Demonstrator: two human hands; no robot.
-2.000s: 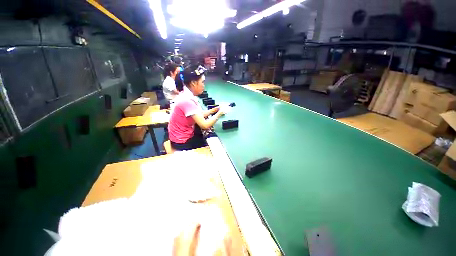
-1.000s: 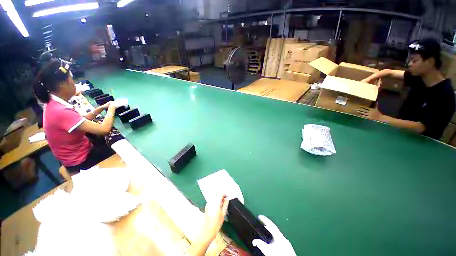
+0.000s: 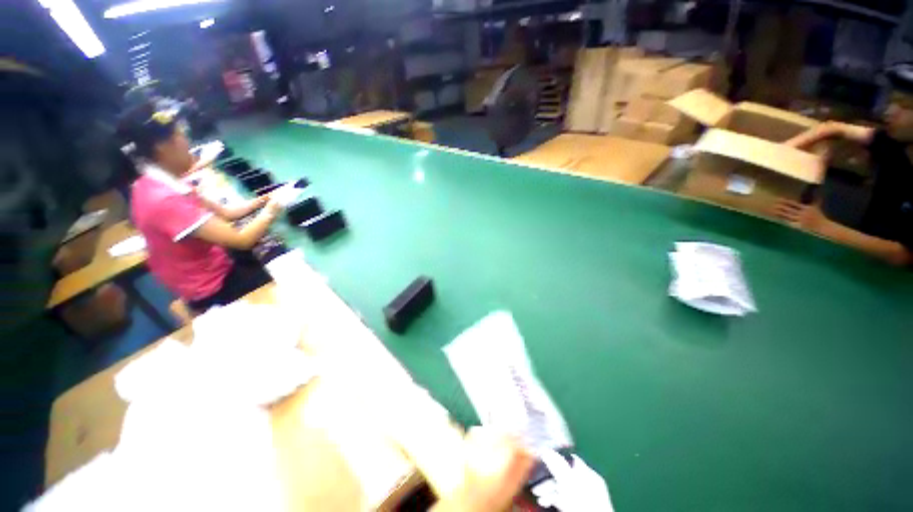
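Note:
A whitish bubble bag (image 3: 509, 378) lies out over the green belt at lower centre, its near end at my hands. My left hand (image 3: 491, 472), bare and blurred, grips the bag's near end. My right hand (image 3: 579, 486), in a white glove, is at the same end, on the end of a black unit (image 3: 541, 470) that is mostly hidden by the bag and hands. Another black unit (image 3: 409, 304) stands on the belt further ahead. An overexposed white heap of empty bags (image 3: 190, 420) lies on cardboard at the left.
The green conveyor belt (image 3: 601, 225) runs away to the upper left. A filled bubble bag (image 3: 711, 278) lies on it at right. A person in pink (image 3: 190, 235) handles black units at left. A person in black (image 3: 886, 180) reaches into an open carton (image 3: 751, 150) across the belt.
The bubble bag now covers most of the black unit that was bare between my hands one second ago. The view has turned slightly left.

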